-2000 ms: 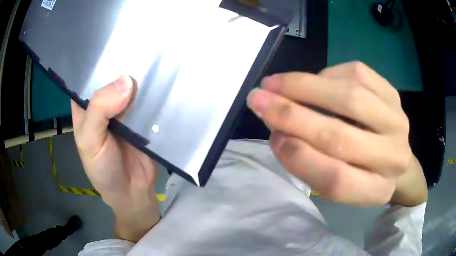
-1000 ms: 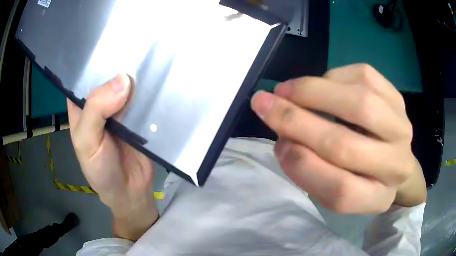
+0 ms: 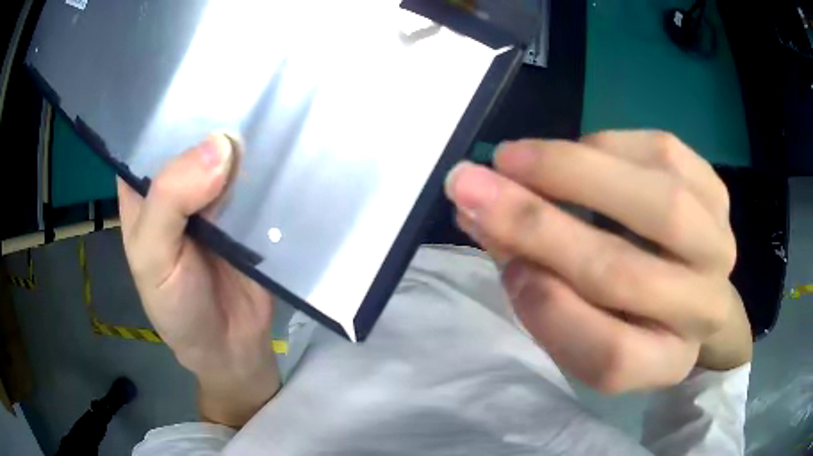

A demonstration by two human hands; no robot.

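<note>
A flat LCD panel (image 3: pixel 357 142) with a shiny silver back and black edge tape (image 3: pixel 419 214) is held up, tilted, over the bench; its upper part is cut off by the top edge. My left hand (image 3: pixel 201 240) grips its lower left edge, thumb on the silver back, fingers hidden underneath. My right hand (image 3: pixel 615 240) is beside the right black edge, fingers curled and fingertips close to the tape. Whether they touch or pinch anything cannot be told. Part of a dark orange-brown strip (image 3: pixel 481 11) shows at the top.
A green mat (image 3: pixel 660 89) with a small black object and cable (image 3: pixel 686 27) lies to the right. A metal plate edge (image 3: pixel 537 44) shows behind the panel. Grey floor with yellow-black marking (image 3: pixel 129 333) is at lower left, with a dark shape (image 3: pixel 102 414), perhaps a person's leg.
The panel's lower right corner has shifted slightly down and right. My right hand has moved slightly down, its fingertips still near the black edge. My left hand keeps its grip.
</note>
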